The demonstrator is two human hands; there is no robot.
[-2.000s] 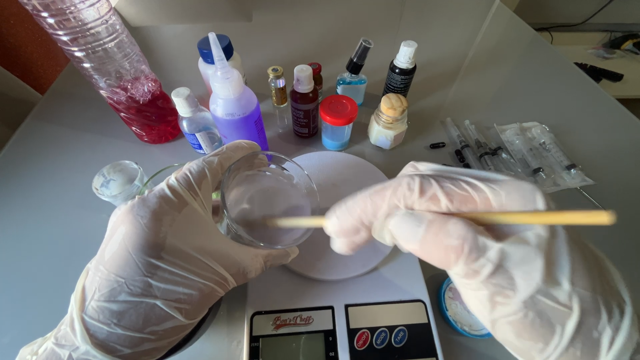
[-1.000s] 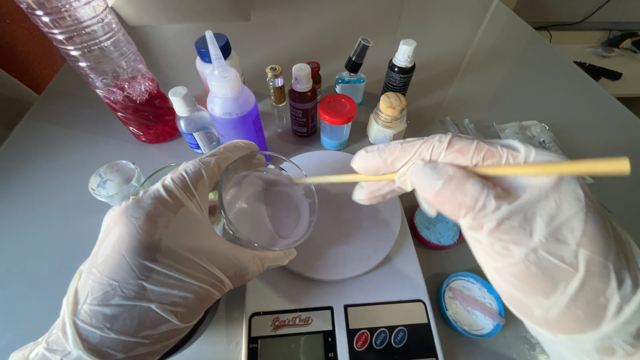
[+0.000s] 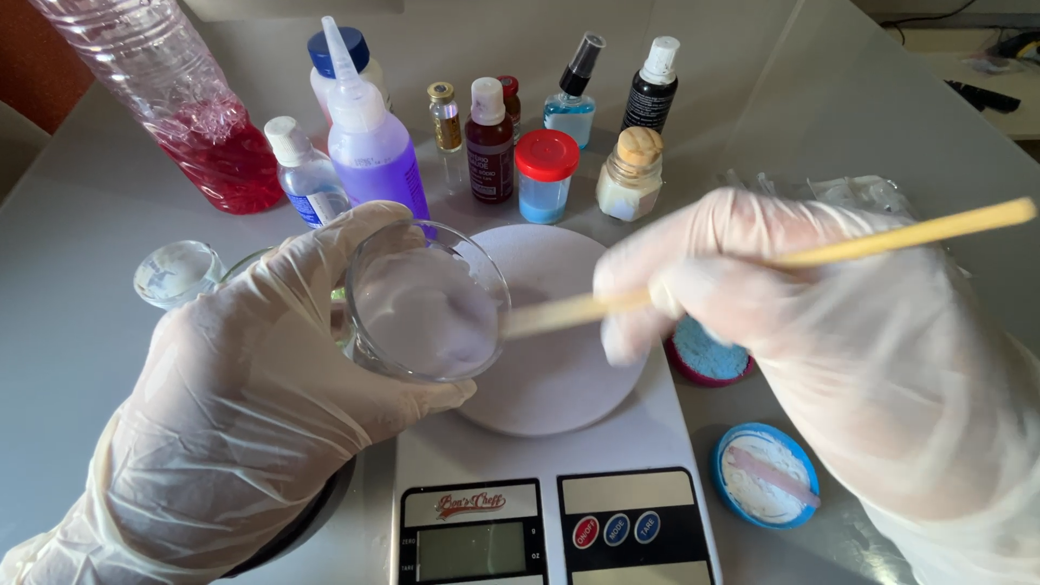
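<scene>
My left hand (image 3: 268,349), in a whitish glove, grips a small clear glass bowl (image 3: 426,301) tilted above the round plate of a white digital kitchen scale (image 3: 561,325). Pale lilac-grey paste or liquid lies in the bowl. My right hand (image 3: 780,301), gloved as well, pinches a thin wooden stick (image 3: 910,236). Its blurred lower end reaches the bowl's right side; whether it touches the contents cannot be told. Beside the scale, partly below my right hand, is a dark pink lid with light blue powder (image 3: 708,351). A blue lid (image 3: 765,475) holds white powder and a flat lilac strip.
Behind the scale stand a purple-liquid squeeze bottle (image 3: 378,162), a red-capped cup (image 3: 546,175), a corked jar (image 3: 630,175) and several small bottles. A large plastic bottle of red liquid (image 3: 219,146) is at back left. A small glass dish (image 3: 179,272) sits left; clear plastic packaging (image 3: 861,193) lies right.
The stick's lower end has moved about at the bowl while my left hand keeps hold of it. My right hand has shifted, and the two powder lids show more than two seconds ago.
</scene>
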